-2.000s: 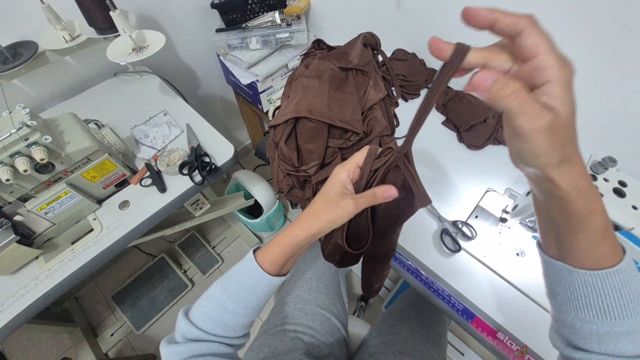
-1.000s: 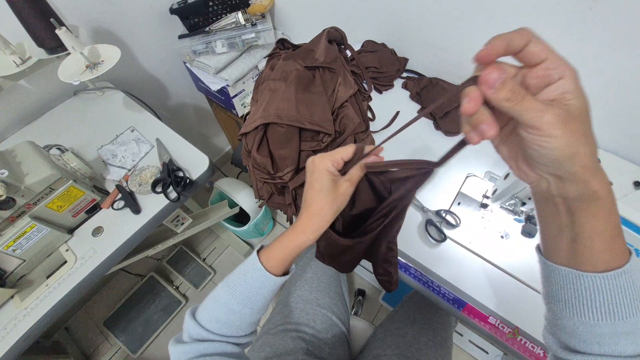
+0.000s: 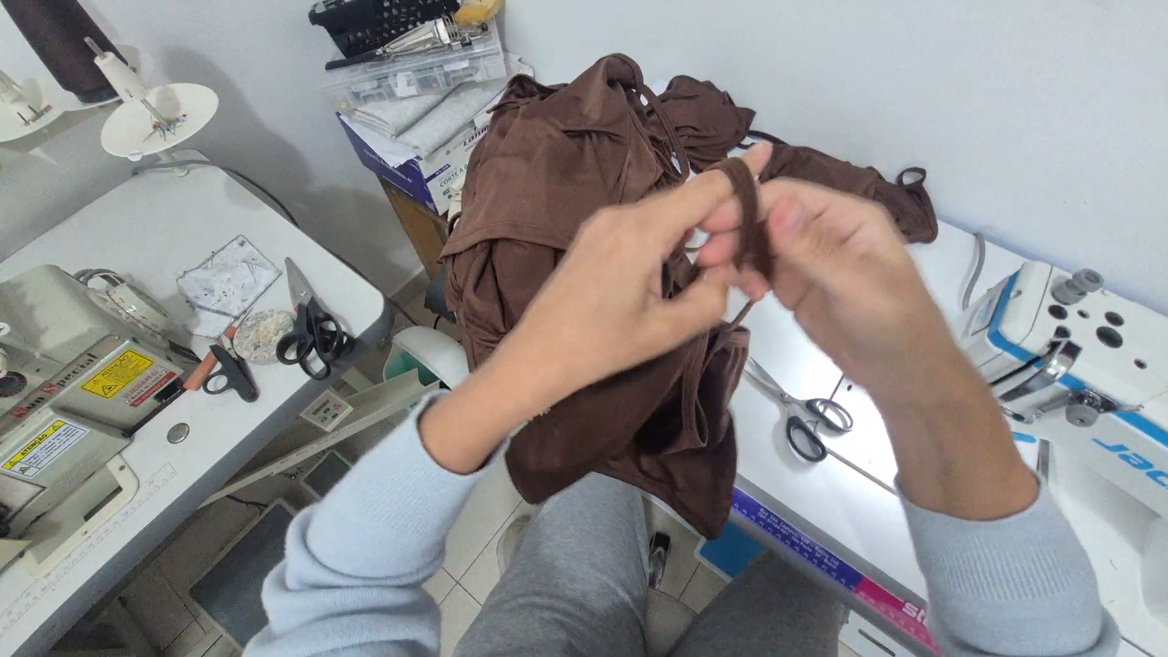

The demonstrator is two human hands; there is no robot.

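A brown fabric garment (image 3: 630,429) hangs from my hands above my lap. Its narrow fabric strap (image 3: 750,205) is looped around the fingers of my left hand (image 3: 630,274), which pinches the strap near its thumb. My right hand (image 3: 835,255) meets the left at the strap, thumb and fingers closed on it. The fingertips overlap and are slightly blurred. Behind them a large pile of brown garments (image 3: 557,155) rests on the table, with smaller brown pieces (image 3: 849,187) to its right.
Scissors (image 3: 808,415) lie right of the garment, beside a white sewing machine (image 3: 1086,356). On the left table are an overlock machine (image 3: 82,383), black-handled scissors (image 3: 313,338) and thread snips (image 3: 230,372). A plastic box (image 3: 429,73) stands behind the pile; a bin (image 3: 424,356) is below.
My hands, apart a second ago with straps stretched between them, have come together. The strap now loops over the left fingers, and the garment hangs lower beneath the hands.
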